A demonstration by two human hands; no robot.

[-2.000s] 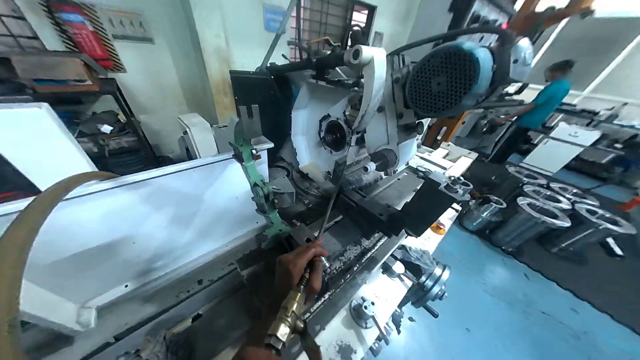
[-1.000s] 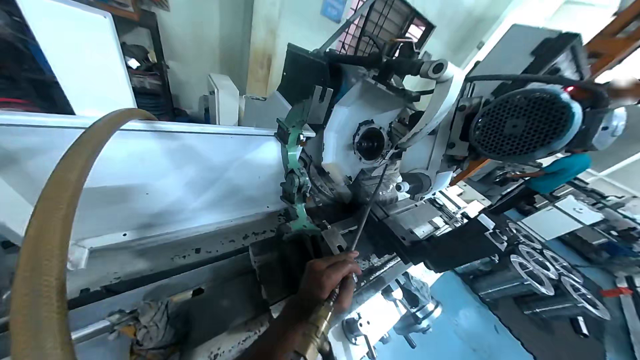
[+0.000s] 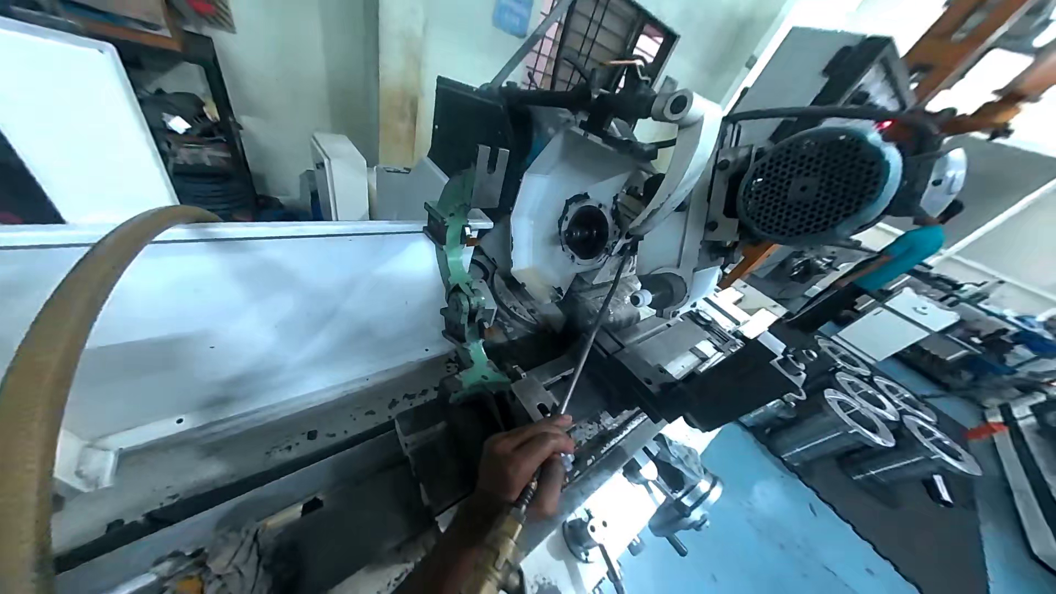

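My left hand (image 3: 528, 462) comes in from the bottom centre and is closed around the lower end of a long, thin metal tube (image 3: 592, 334). A brass fitting (image 3: 500, 544) is at the tube's lower end, beside my forearm. The tube slants up and right, and its far tip is near the pale curved arm (image 3: 689, 161) of a large machine, right of the round bore (image 3: 586, 232) in its white faceted housing (image 3: 536, 198). Whether the tip touches anything cannot be told. A green jointed steady-rest frame (image 3: 464, 301) stands left of the tube. My right hand is not in view.
A thick tan hose (image 3: 49, 363) arches at the left before a white panel (image 3: 272, 305). An electric motor (image 3: 813, 183) is at the upper right. Handwheels (image 3: 689, 495) project below the bed. Several metal cylinders (image 3: 833, 429) stand on a floor mat; a person (image 3: 903, 256) is beyond.
The view has swung and tilted, so the machine appears farther right and slanted. My left hand stays closed on the tube. The tube's far end still points toward the machine's housing.
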